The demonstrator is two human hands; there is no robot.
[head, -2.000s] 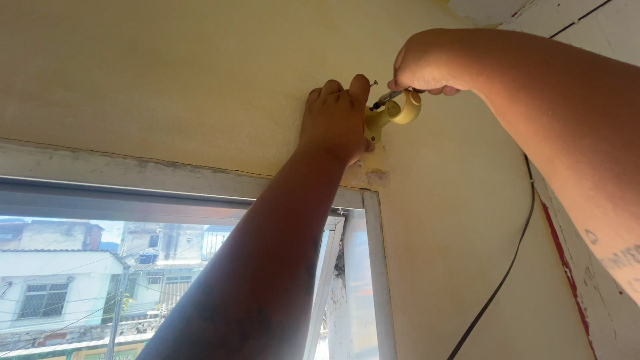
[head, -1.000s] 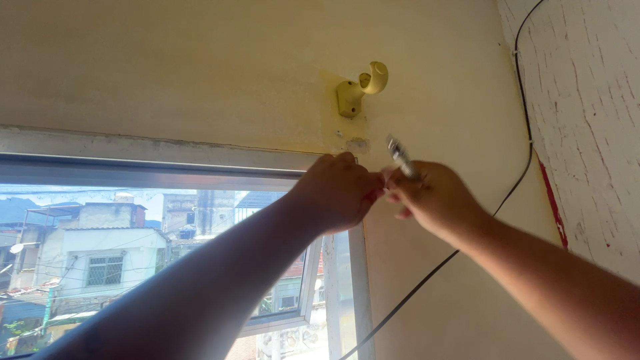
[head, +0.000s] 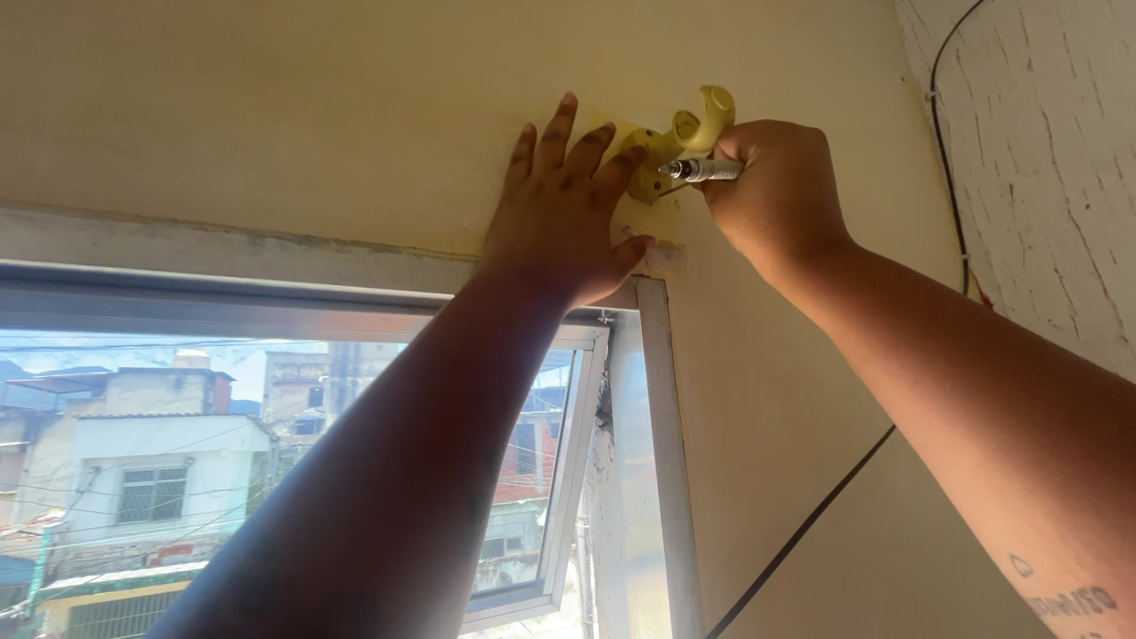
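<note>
A yellow curtain rod bracket (head: pixel 708 120) is on the yellow wall above the window's right corner, with holes in its base plate. My left hand (head: pixel 568 204) lies spread on the wall just left of it, the index finger at the base plate's edge. In my right hand (head: pixel 777 191) is a silvery pen-like tool (head: pixel 706 169), its pointed end toward the left in front of the bracket. A thin dark shaft or screw (head: pixel 676 189) reaches from near my right fingers to the lower part of the base plate; which of the two it is I cannot tell.
Below is a metal-framed window (head: pixel 657 373) with a tilted pane (head: pixel 532 497). A dark cable (head: pixel 799 532) runs diagonally across the wall, passes behind my right forearm and climbs at the right beside a cracked white surface (head: pixel 1056 177).
A second ago both hands were together below the bracket. Since then they have moved up to it; my left hand has spread out on the wall.
</note>
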